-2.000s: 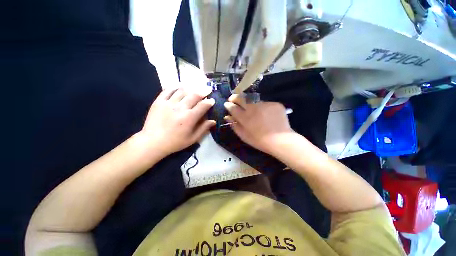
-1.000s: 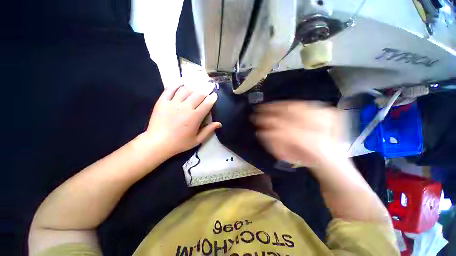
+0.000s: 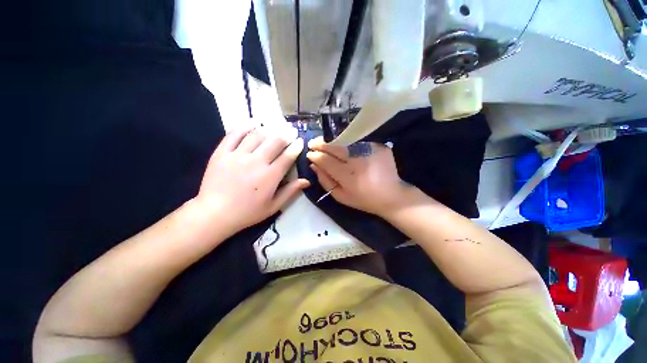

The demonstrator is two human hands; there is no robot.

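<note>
Black fabric (image 3: 106,142) covers the left side and also lies right of the needle area (image 3: 443,159). My left hand (image 3: 248,174) lies flat at the fabric's edge, fingertips just left of the presser foot (image 3: 303,127). My right hand (image 3: 358,174) is right of the foot, its thumb and fingertips on the black fabric close to the left fingertips. A thin pointed metal sliver (image 3: 325,194) sticks out from under the right palm; the rest of that tool is hidden in the hand. The fabric edge between the fingertips is small and partly hidden.
The white sewing machine head (image 3: 525,67) fills the top right. A black wavy thread (image 3: 272,241) lies on the white bed near its printed ruler strip (image 3: 312,261). A blue bin (image 3: 564,191) and a red plastic crate (image 3: 589,287) stand at the right, with a white strip (image 3: 535,177) hanging by the bin.
My right hand was blurred and farther right one second ago; it has come back left to the presser foot. My left hand stays in nearly the same place.
</note>
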